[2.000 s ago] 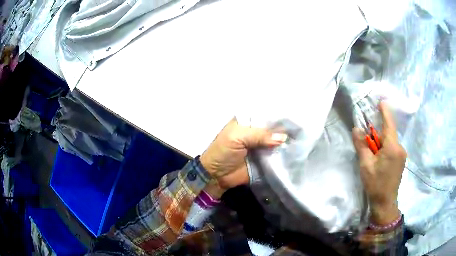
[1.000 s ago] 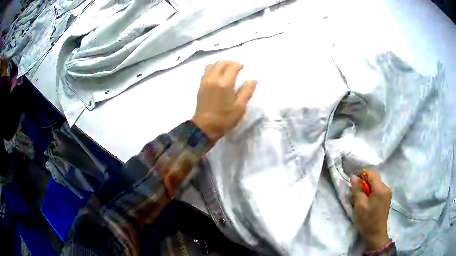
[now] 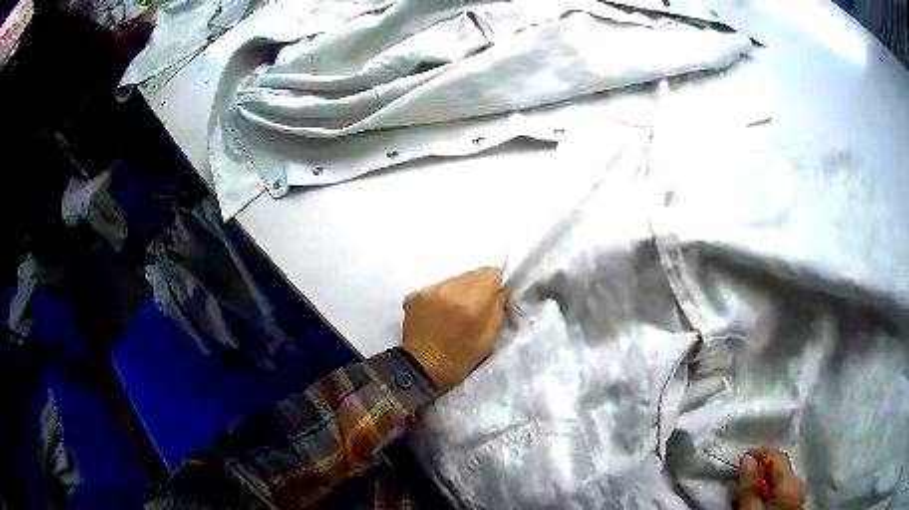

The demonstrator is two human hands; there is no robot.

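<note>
The pale grey-white shirt [image 3: 588,388] lies spread over the right and near part of the table. My left hand [image 3: 456,324] is closed on its edge near the middle of the view, and the cloth pulls into folds from there. My right hand [image 3: 772,481] is at the lower right, partly cut off by the picture's bottom edge. It holds the thread snips [image 3: 764,474], of which only orange-red bits show between the fingers, against the cloth. A stitched seam runs between the hands.
The white table [image 3: 339,249] has its edge running diagonally at the left. Another pale garment part with a row of snap buttons [image 3: 419,144] lies folded at the back. More pale cloth [image 3: 184,40] is at the far left. Blue bins [image 3: 189,383] with grey cloth [image 3: 214,289] stand below.
My left hand went from open above the table to closed on the cloth edge, after moving up and back down. My right hand moved down with the snips. The shirt is spread wider.
</note>
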